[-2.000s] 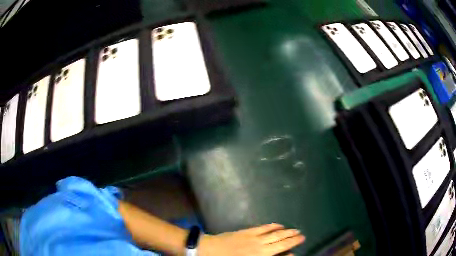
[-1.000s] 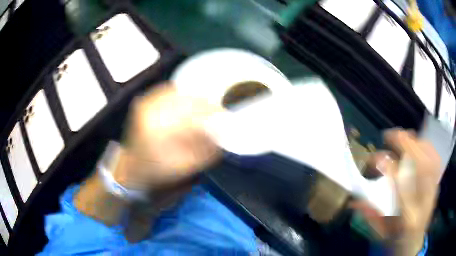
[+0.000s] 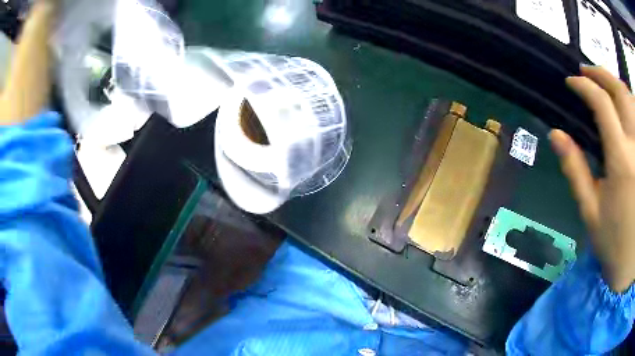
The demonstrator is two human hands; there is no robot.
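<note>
A thick label roll [image 3: 313, 118] with printed labels lies on the bench, left of centre, its core facing left. A pale liner strip [image 3: 146, 69] trails from it to the upper left. The black fixture with a tan bed [image 3: 452, 188] holds no phone. The mint-green jig [image 3: 496, 243] lies right of it, and a small printed label [image 3: 523, 147] lies above the jig. My left hand [image 3: 29, 66] is blurred and cut off at the left edge, beside the pale strip; its fingers do not show clearly. My right hand [image 3: 606, 160] is open and empty at the right.
Stacked black trays [image 3: 459, 52] with white phones stand at the upper right, close to my right hand. Another black tray [image 3: 150, 163] with a phone [image 3: 103, 167] is at the left, partly under the strip. The dark green bench mat [image 3: 379, 90] has its near edge by my smock.
The label roll was between my blurred hands and now lies on the bench. My left hand has moved to the far left, my right hand up and right. The view has shifted, showing fixture and jig clearly.
</note>
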